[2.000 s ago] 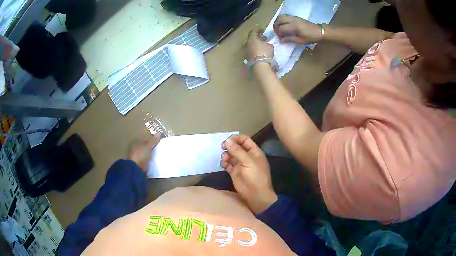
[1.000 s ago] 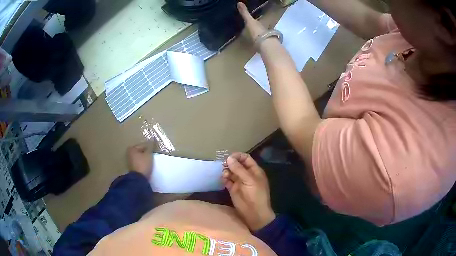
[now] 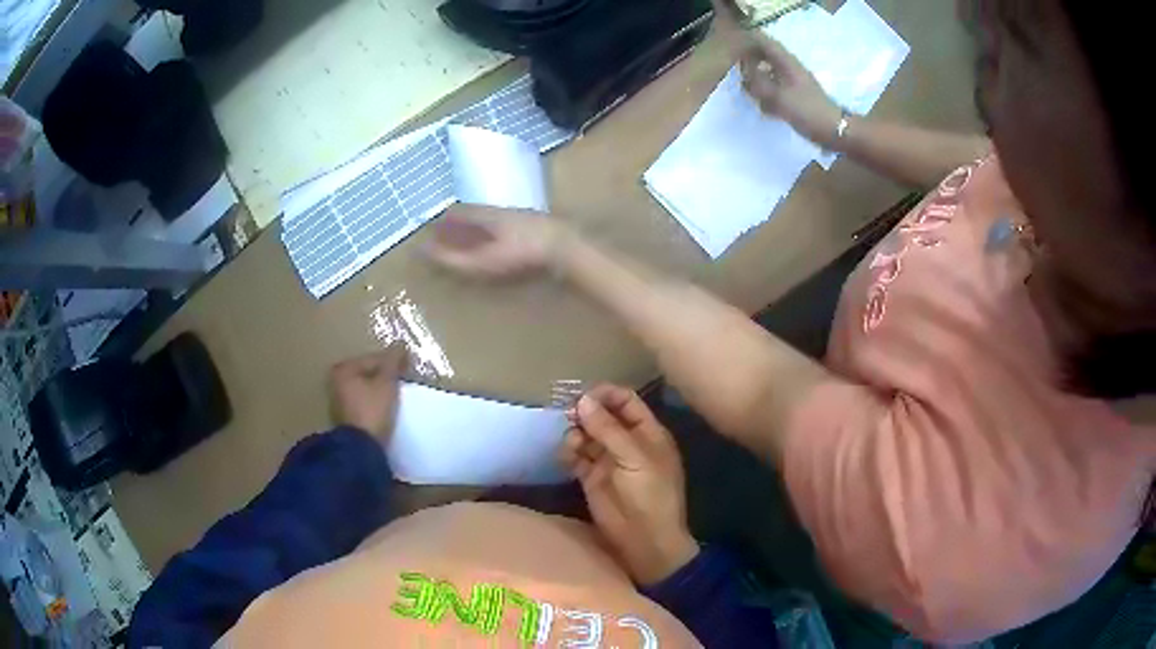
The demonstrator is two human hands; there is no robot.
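Observation:
A plain white backing sheet [image 3: 475, 437] lies between my hands, close to my body at the bench edge. My left hand [image 3: 369, 391] holds its left end. My right hand [image 3: 625, 463] is at its right end, thumb and forefinger pinched at the upper right corner. A small clear sticker [image 3: 567, 393] with fine pale lines shows at those fingertips. A glinting patch of clear stickers [image 3: 410, 335] lies on the cardboard just above my left hand.
Ruled label sheets [image 3: 368, 216], one curled, lie further back. A black unit [image 3: 127, 412] stands at left, another [image 3: 621, 57] at the back. White papers [image 3: 729, 165] lie before a neighbour at right, whose blurred forearm [image 3: 659, 304] reaches over the bench.
The white sheet is lower and nearer my body than two seconds ago. The neighbour's near hand has moved from the papers, past the black unit, to beside the ruled sheets.

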